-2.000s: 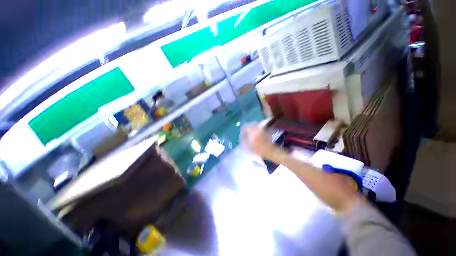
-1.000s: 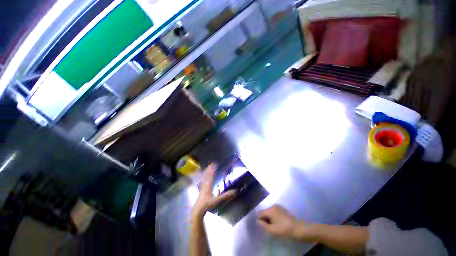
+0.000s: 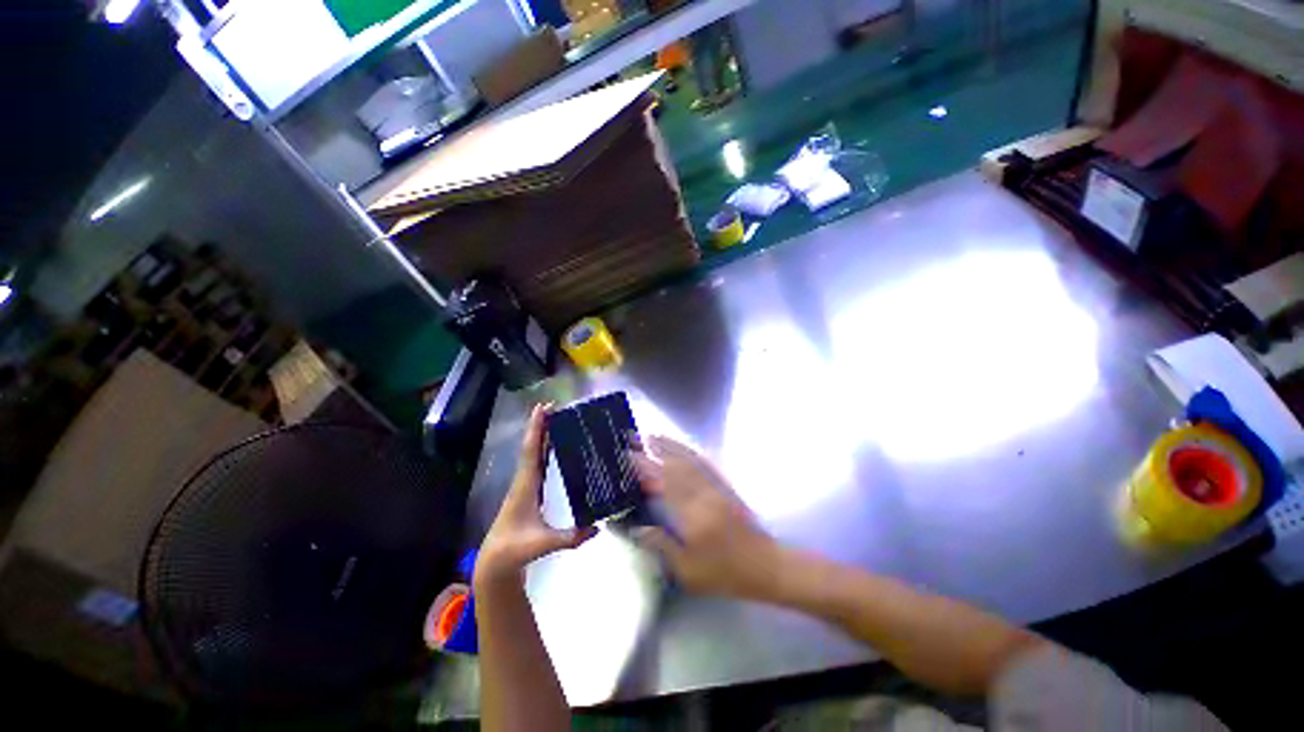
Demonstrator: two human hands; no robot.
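Observation:
A black retail box with light lettering is held between my two hands above the left part of the metal table. My left hand grips its left side and lower edge, with the thumb underneath. My right hand is against its right side. Another black box stands at the table's back left corner. A further black box with a white label on its end sits at the shrink tunnel mouth, by the dark red curtain.
A loose yellow tape roll is at the back left. A tape dispenser is at the right edge, another at the left edge. Brown cardboard sheets are stacked behind the table. A large black fan stands left.
The view has swung left and down. The black box is now raised upright between both hands; my right hand has closed in on it. A box now shows at the tunnel mouth.

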